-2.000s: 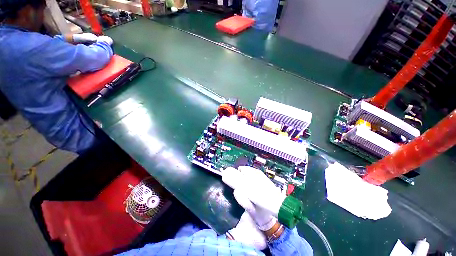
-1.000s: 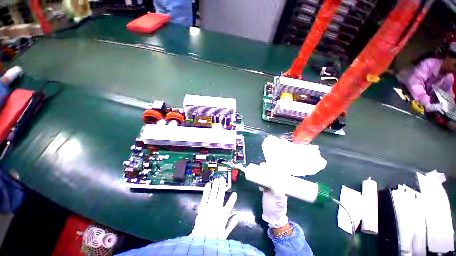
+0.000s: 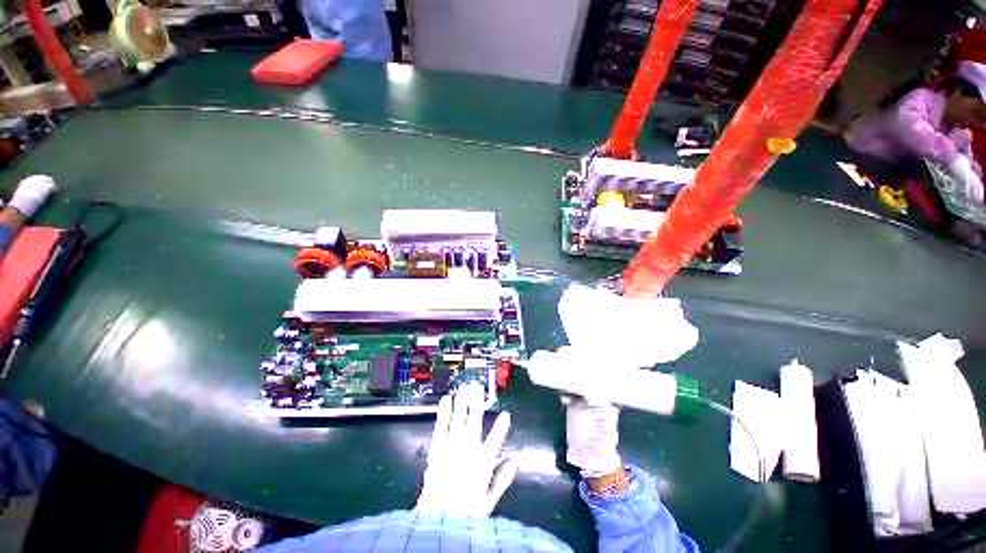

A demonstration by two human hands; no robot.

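Observation:
A green power supply board (image 3: pixel 351 378) lies in front of me, with long pale heat sinks (image 3: pixel 398 299) and orange-copper chokes (image 3: pixel 365 259) at its far left. My gloved left hand (image 3: pixel 465 454) lies with fingers spread, its fingertips at the board's near edge, holding nothing. My gloved right hand (image 3: pixel 593 432) grips the white glue syringe (image 3: pixel 616 387). Its thin tip points left over the board's right edge; whether it touches a part cannot be told. A clear hose runs from its green cap.
A second board (image 3: pixel 633 229) stands behind the orange post (image 3: pixel 735 140). Crumpled white paper (image 3: pixel 633 324) lies at the post's foot. A spare glue tube (image 3: pixel 799 421) and a black box of white items (image 3: pixel 887 454) are at right. Workers sit at both sides.
Since two seconds ago the view has turned right, my left hand shows spread beside the board, and the syringe now points left at its right edge. In the last second little has moved.

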